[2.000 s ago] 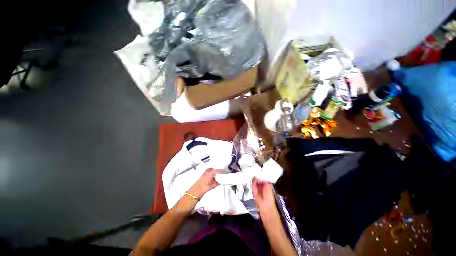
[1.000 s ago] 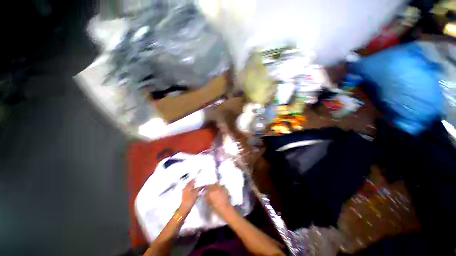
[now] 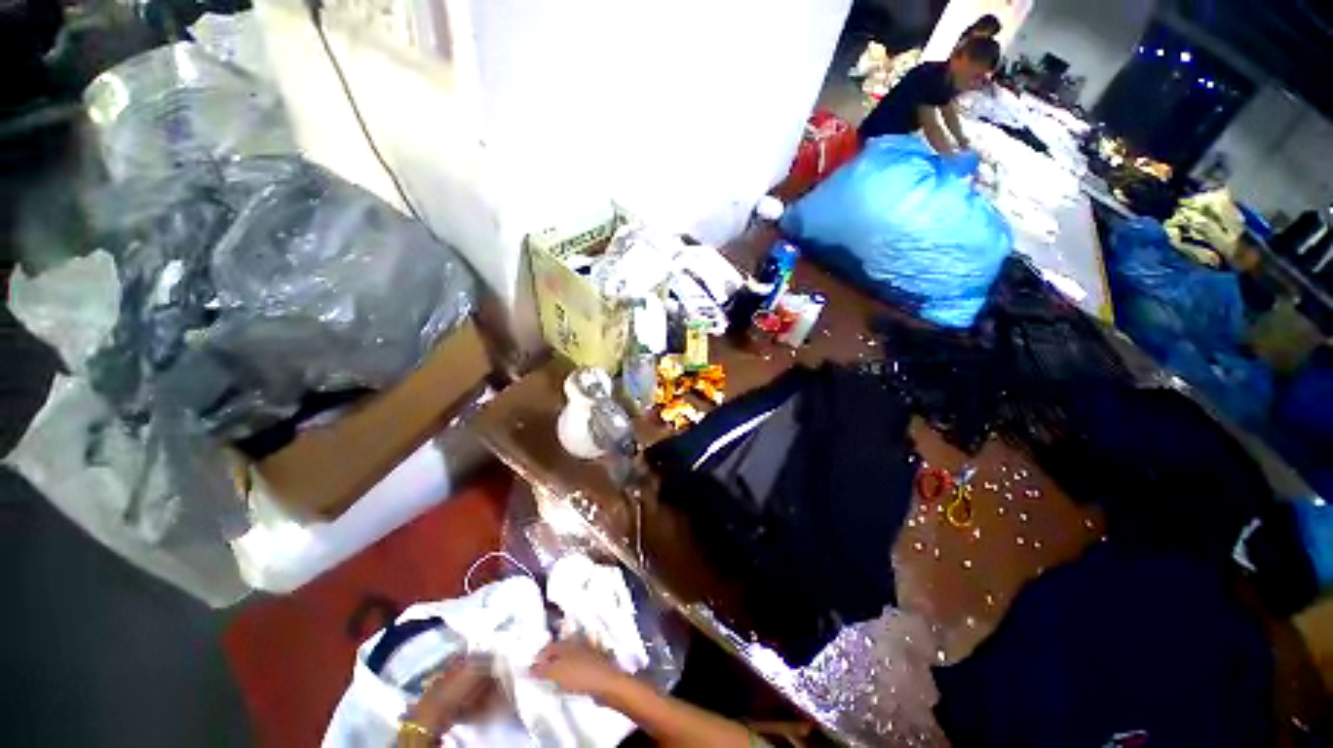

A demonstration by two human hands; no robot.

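A white garment [image 3: 515,614] lies on a red-orange surface [image 3: 314,621] at the lower left, with a dark hanger hook [image 3: 369,617] by its neck. My left hand [image 3: 456,693] is on the garment, blurred, with a yellow bracelet at the wrist. My right hand [image 3: 582,669] is close beside it with bent fingers on the white cloth. The cloth seems pinched between both hands, but the fingertips are partly hidden.
A brown table [image 3: 1009,533] holds a dark garment [image 3: 804,490], red and yellow scissors [image 3: 947,490], an open carton [image 3: 578,285] and a blue bag [image 3: 906,227]. Grey plastic film [image 3: 314,271] lies over a box at left. A person [image 3: 936,100] leans over a white-topped table.
The view has swung right, showing more table and the person. The garment and both hands now sit lower in view. The hands remain close together on the white cloth.
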